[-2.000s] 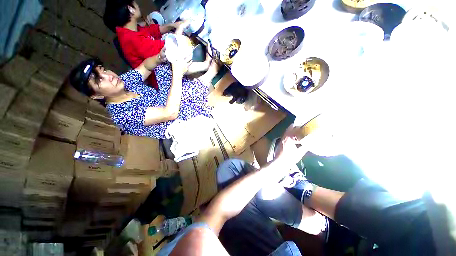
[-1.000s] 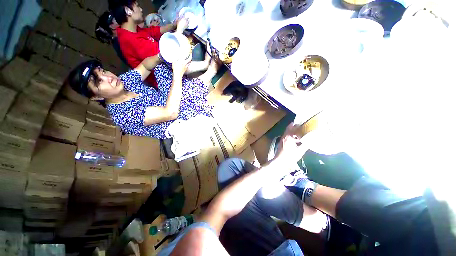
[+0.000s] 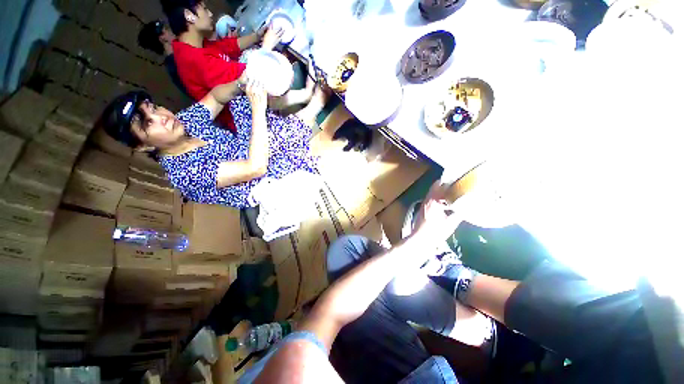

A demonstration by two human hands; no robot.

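My left hand [image 3: 433, 219] is at the lower middle, its fingers closed at the edge of a tan housing [image 3: 466, 182]. The housing shows only as a tan strip; its right side fades into white glare. What the fingers touch inside it cannot be made out. My right hand is not visible; the area right of the housing is overexposed.
On the white table stand a housing with a black insert [image 3: 459, 109], a dark brown housing [image 3: 427, 57], a white bowl [image 3: 373, 97] and a smaller tan housing [image 3: 345, 71]. A worker in a patterned dress [image 3: 225, 161] sits left, near cartons [image 3: 79, 247].
The patterned-dress worker's white bowl has tilted and turned in the hands. The red-shirted worker has shifted and also shows a white bowl. My left hand stays nearly in place.
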